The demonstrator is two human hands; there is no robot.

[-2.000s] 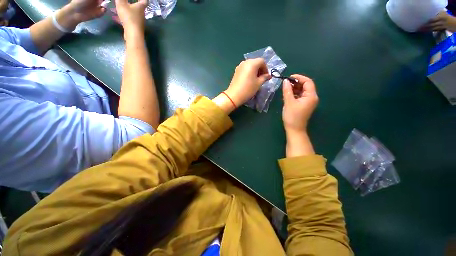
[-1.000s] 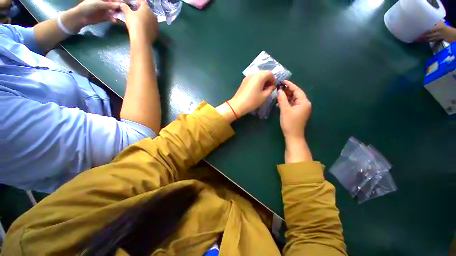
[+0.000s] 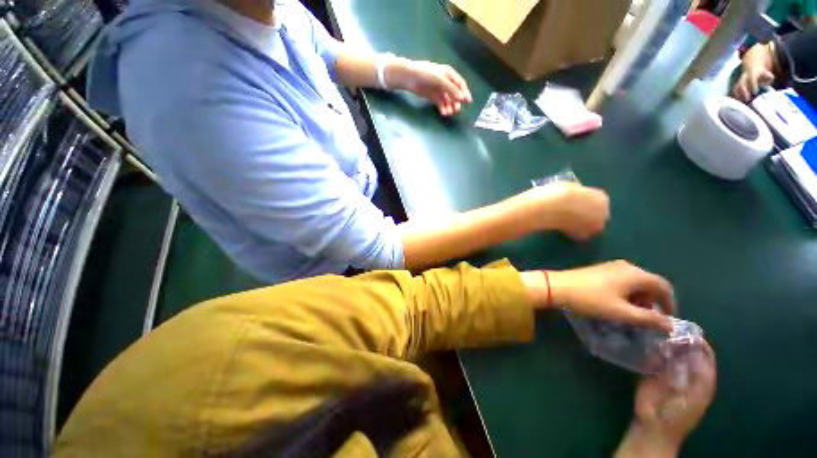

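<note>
A clear plastic bag (image 3: 618, 344) is between my hands at the lower right, over the dark green table. My left hand (image 3: 618, 292), with a red cord at the wrist, has its fingertips on the bag's upper right edge. My right hand (image 3: 676, 394) holds the bag's right end from below, its fingers partly behind the shiny plastic. What is inside the bag cannot be made out. The black cable is not visible.
Beside me, a person in light blue reaches a hand (image 3: 582, 213) over a small clear bag (image 3: 555, 179). Beyond are clear bags (image 3: 509, 114), pale and pink slips (image 3: 571, 111), a cardboard box (image 3: 555, 36), a white roll (image 3: 726, 139), blue-white cartons (image 3: 795, 134) and another person's hand (image 3: 757, 72).
The view has swung left. My hands, earlier on the black cable above a small bag, now hold a clear bag. The neighbour's nearer arm now extends toward the table's middle.
</note>
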